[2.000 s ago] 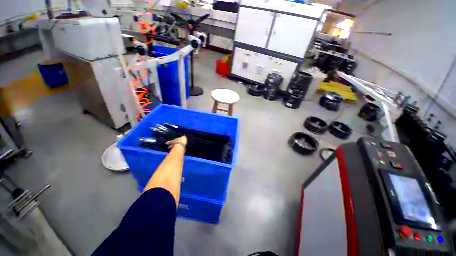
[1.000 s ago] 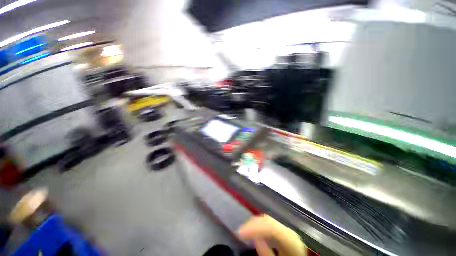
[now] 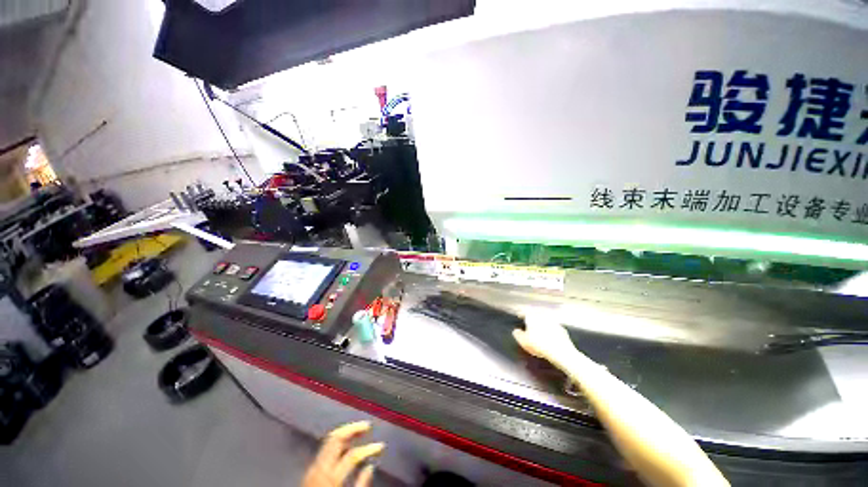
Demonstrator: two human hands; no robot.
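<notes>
Thin black cables (image 3: 471, 316) lie as a loose sheaf on the shiny steel tray (image 3: 428, 350). My right hand (image 3: 542, 340) reaches in from the lower right and rests at the right part of this sheaf. Its fingers are blurred, and I cannot tell whether they are closed around cables. My left hand (image 3: 343, 457) is at the bottom edge, in front of the machine's red stripe, partly cut off, with its fingers apart and nothing in it. More dark cable ends (image 3: 818, 340) lie on the tray at the far right.
A teal roll (image 3: 364, 326) and orange-red handled tools (image 3: 388, 317) are beside the control panel's touchscreen (image 3: 293, 282) and red emergency stop (image 3: 317, 311). A ruler strip (image 3: 495, 274) runs behind the tray, below a green-lit window (image 3: 609, 259). Black coils (image 3: 187, 373) lie on the floor at left.
The view has swung right from the blue crate to the machine. My left hand has left the cables in the crate and is now empty. My right hand now shows at the tray's cables.
</notes>
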